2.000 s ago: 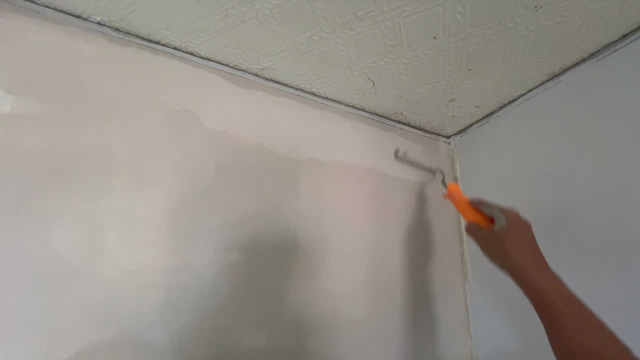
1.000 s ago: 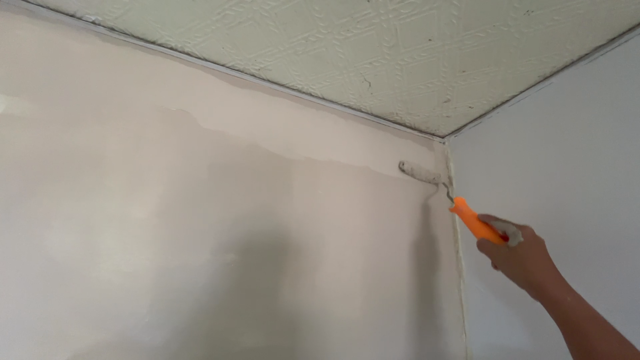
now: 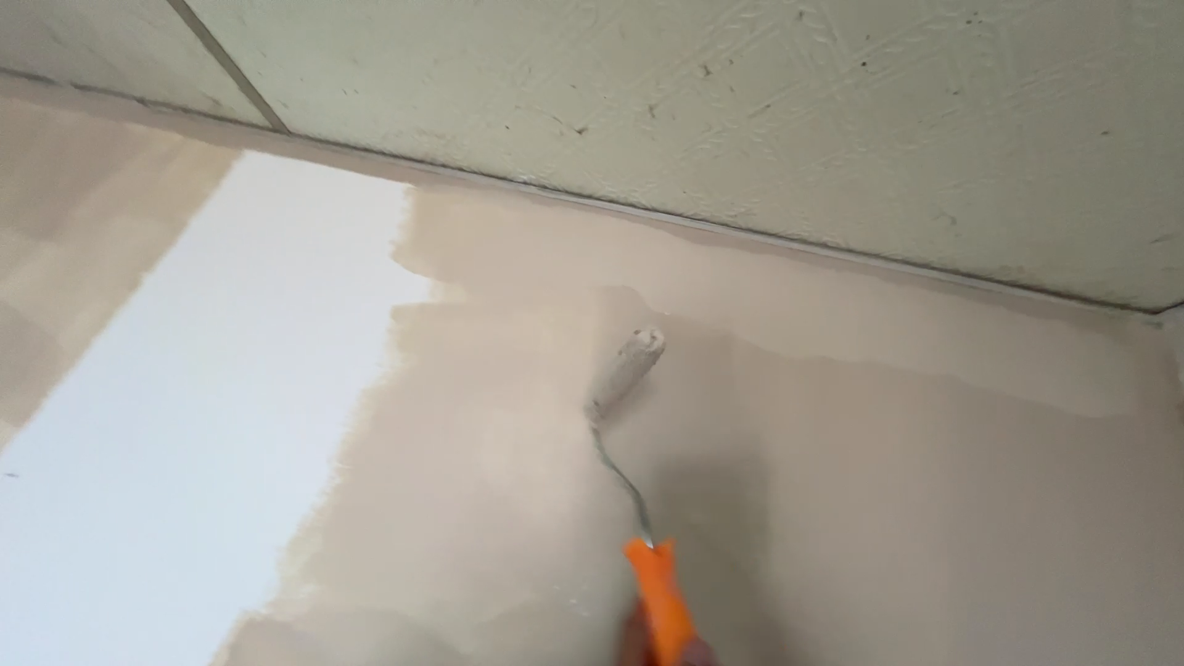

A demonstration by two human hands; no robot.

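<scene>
At the bottom of the head view my right hand is closed around the orange plastic handle of a mini paint roller; only parts of the fingers show. A thin bent metal rod runs up from the handle to the small roller sleeve, which is coated in pinkish-beige paint. The sleeve lies tilted at the beige-painted wall. To its left is a white patch of wall with ragged painted edges. My left hand is out of the picture.
The patterned ceiling bears dark specks and slopes across the top. A narrow trim strip runs where ceiling and wall meet, down to the room corner at the far right. A dark shadow falls on the wall beside the roller.
The view has swung left, bringing the white patch into sight. My right hand has moved the roller away from the room corner, leftward along the wall.
</scene>
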